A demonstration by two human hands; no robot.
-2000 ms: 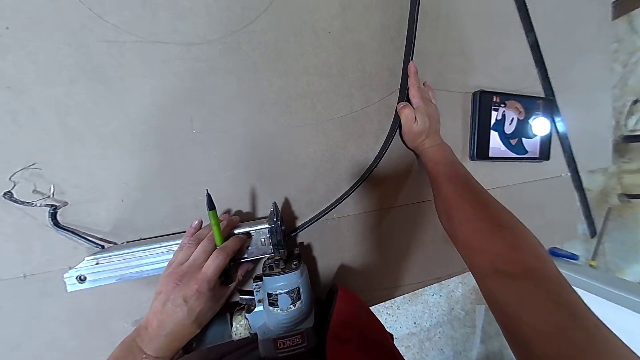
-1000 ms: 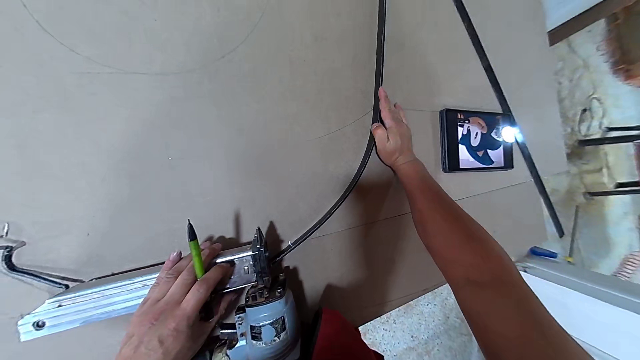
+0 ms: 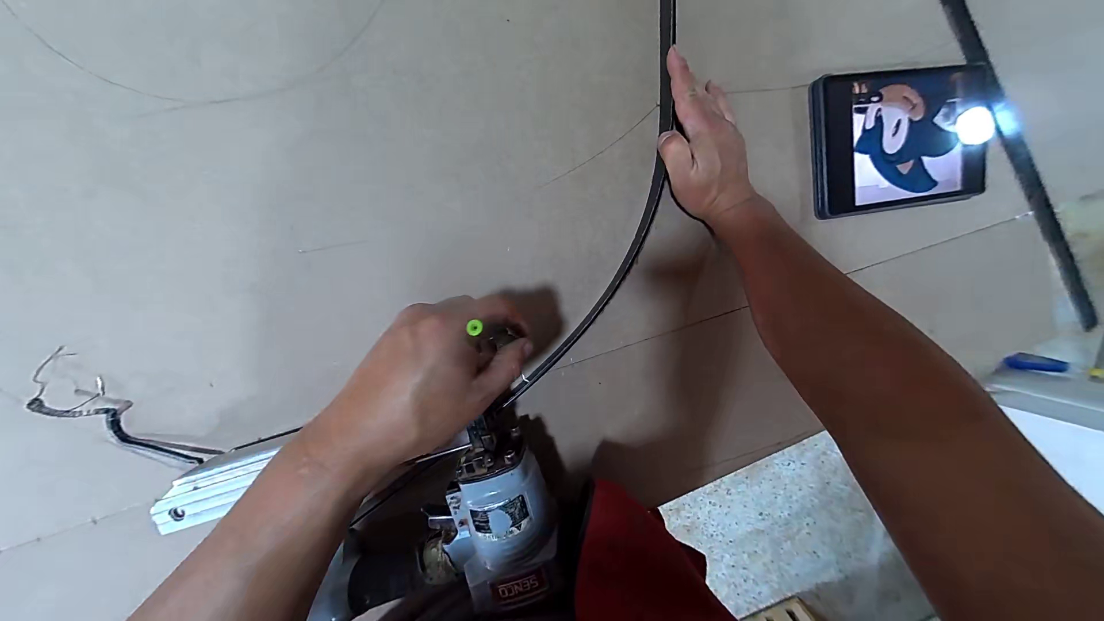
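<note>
My right hand (image 3: pixel 707 147) lies with straight fingers along the right side of a thin, dark curved strip (image 3: pixel 628 259), pressing on it. The strip bends down to the nose of a grey Senco pneumatic stapler or nailer (image 3: pixel 504 509). Over that end is my left hand (image 3: pixel 440 362), its fingers closed around a green pen (image 3: pixel 474 328) seen end-on; the pen's tip is hidden. Below my left forearm, the tool's silver magazine (image 3: pixel 220 492) reaches left across the brown board (image 3: pixel 362 198).
A tablet (image 3: pixel 897 142) showing a cartoon figure lies right of my right hand, with a bright light glare on it. Beyond it runs a straight dark strip (image 3: pixel 1035 194). A blue-handled tool (image 3: pixel 1035 362) is at the right edge. Bent wire (image 3: pixel 129 431) lies left; pencil lines mark the board.
My left hand has lifted off the tool's magazine and moved right to the strip's lower end. The pen has turned from lying across the fingers to end-on. My right hand stays on the strip.
</note>
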